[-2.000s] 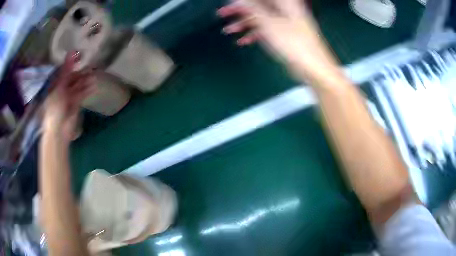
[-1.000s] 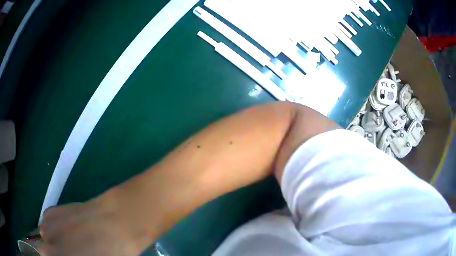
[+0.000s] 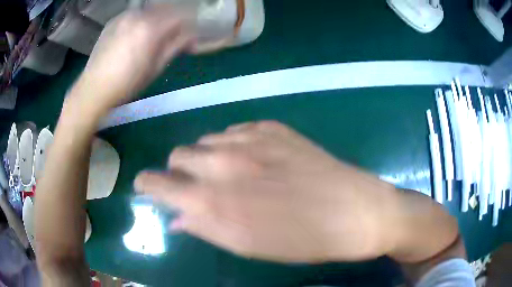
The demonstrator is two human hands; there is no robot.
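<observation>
A beige bucket (image 3: 251, 25) with a brown strap handle (image 3: 240, 17) lies at the top centre, beyond the white rail. My left hand (image 3: 137, 53) is blurred and overlaps the bucket's left part; whether it grips the bucket cannot be told. My right hand (image 3: 252, 190) is blurred, back up, above the green bench in front of me. Its fingers are bent and partly apart. Nothing shows in it, though its palm is hidden. Another beige bucket (image 3: 102, 170) is partly hidden behind my left forearm.
The white rail (image 3: 292, 81) crosses the bench. White tubes (image 3: 477, 146) lie side by side at right. Off-white bases (image 3: 420, 14) are at the top right. More beige buckets (image 3: 45, 56) stand at the far left, with pale oval parts (image 3: 26, 154) below them.
The view has swung back left from the tube pile and carton. Both hands now show. My right hand is over the near bench, and a strapped bucket is at my left hand.
</observation>
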